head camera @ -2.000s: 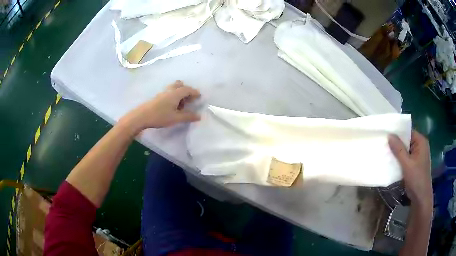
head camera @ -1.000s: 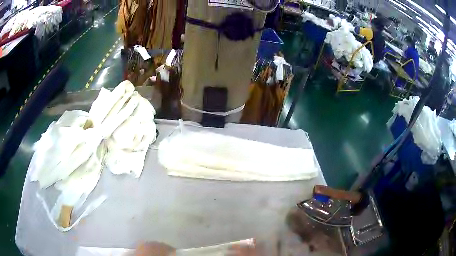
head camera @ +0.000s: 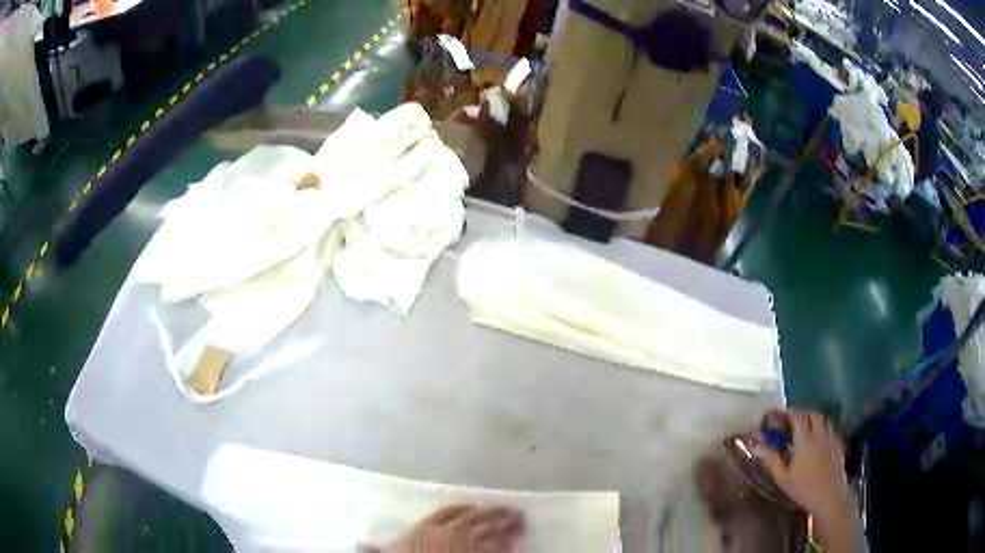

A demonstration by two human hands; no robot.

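A cream-white sleeve piece [head camera: 324,499] lies flat along the near edge of the pressing table, its straight end to the right. My left hand [head camera: 462,531] rests on it near that end, fingers spread, cut off by the lower edge of the picture. My right hand [head camera: 810,462] is closed around the handle of the steam iron [head camera: 745,458] at the table's right side. The hand hides most of the iron. No ticket shows on the piece under my left hand.
A crumpled cream pile [head camera: 313,216] lies at the far left, with a white tie strip and a tan ticket [head camera: 210,369]. A flat stack [head camera: 616,308] lies along the far edge. A wrapped pillar [head camera: 637,119] stands behind. A dark padded bar [head camera: 162,151] is beyond the left edge.
The view has tilted up since the first frame and turned since the second. My right hand has let go of the piece and taken hold of the iron. The near piece shows more fully.
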